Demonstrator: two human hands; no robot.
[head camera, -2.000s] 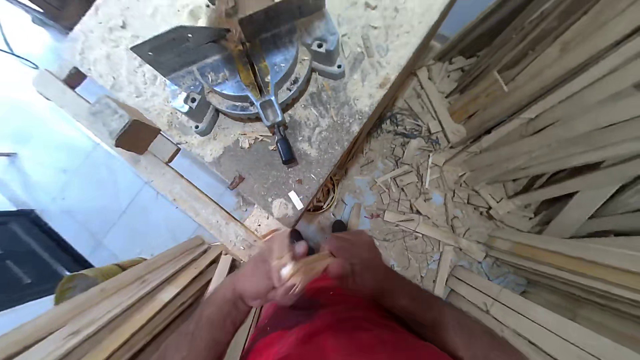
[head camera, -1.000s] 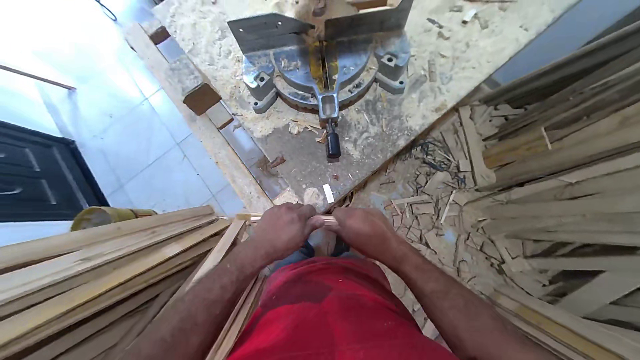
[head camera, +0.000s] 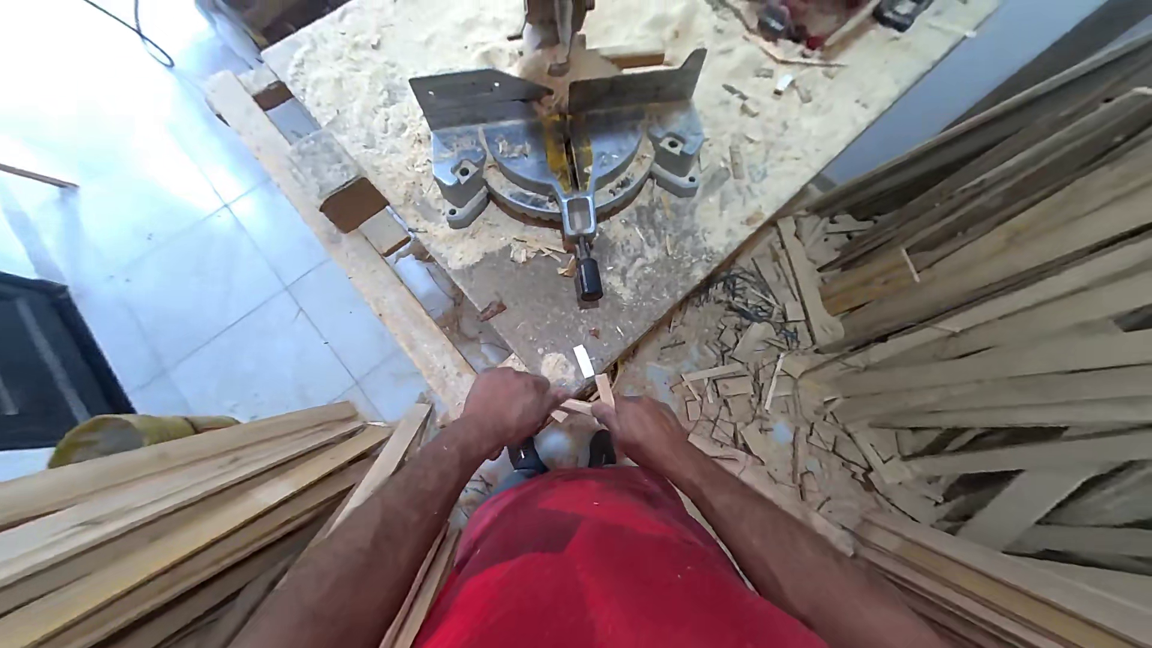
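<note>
My left hand (head camera: 511, 403) is closed on one end of a thin wood strip (head camera: 576, 407), low in the centre near the corner of the workbench. Opposite it, my right hand (head camera: 643, 427) grips a short wood piece (head camera: 604, 389) that points up from its fingers; the strip from the left reaches these fingers too. Just beyond the hands, a small white piece (head camera: 584, 361) lies on the bench corner. Farther up stands the base of a miter saw (head camera: 567, 166), its black handle (head camera: 589, 277) pointing toward me.
The sawdust-covered workbench (head camera: 360, 117) has a wooden rail (head camera: 342, 261) along its left side. Long boards lean at lower left (head camera: 180, 504) and fill the right side (head camera: 1008, 360). Wood offcuts (head camera: 738, 387) litter the floor. A yellowish bucket (head camera: 117, 436) lies at far left.
My hands, close together around wood pieces one second ago, are now farther apart, and a short piece sticks up from my right hand. The view has shifted.
</note>
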